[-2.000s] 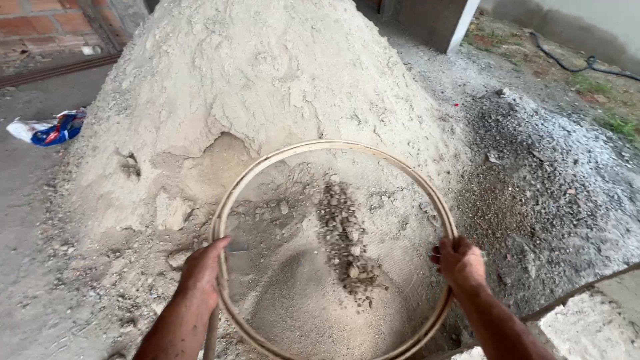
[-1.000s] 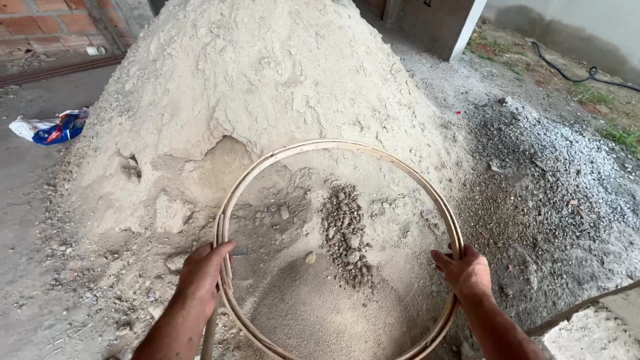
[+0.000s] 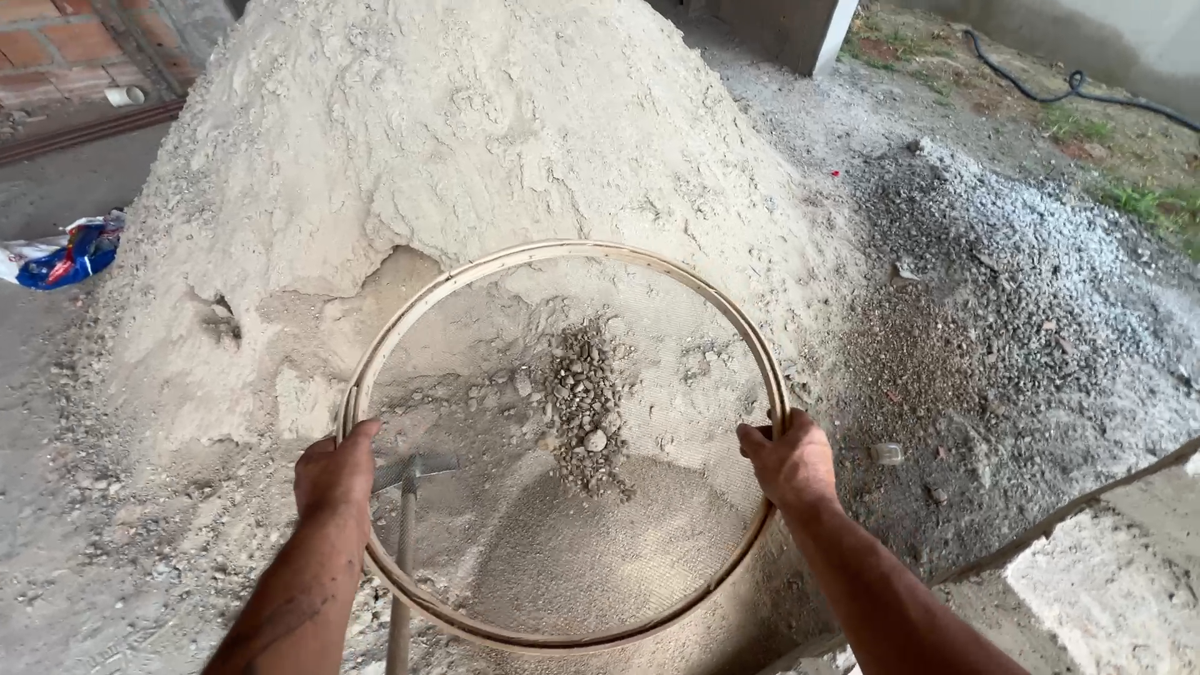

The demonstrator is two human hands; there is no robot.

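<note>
A round sieve with a wooden rim [image 3: 572,249] and a fine mesh is held level between my hands over the ground. My left hand [image 3: 339,469] grips the rim at its left side, and my right hand [image 3: 792,459] grips it at the right, thumb over the edge. Pebbles and small lumps [image 3: 586,403] lie in a narrow strip on the mesh. Through the mesh show sifted sand and a hoe or pick [image 3: 410,473] with a metal head, whose handle runs down below the rim on the left.
A tall sand pile [image 3: 525,122] rises beyond the sieve. Dark gravel [image 3: 1012,272] spreads at right, near a small clear plastic cup [image 3: 885,454]. A concrete ledge [image 3: 1097,572] is at lower right. A blue and white plastic bag [image 3: 70,253] and steel bars [image 3: 89,131] lie at left.
The strip of material on the mesh has shifted and looks more like bare pebbles. More of the tool beneath shows through the mesh. Both hands keep their hold on the rim.
</note>
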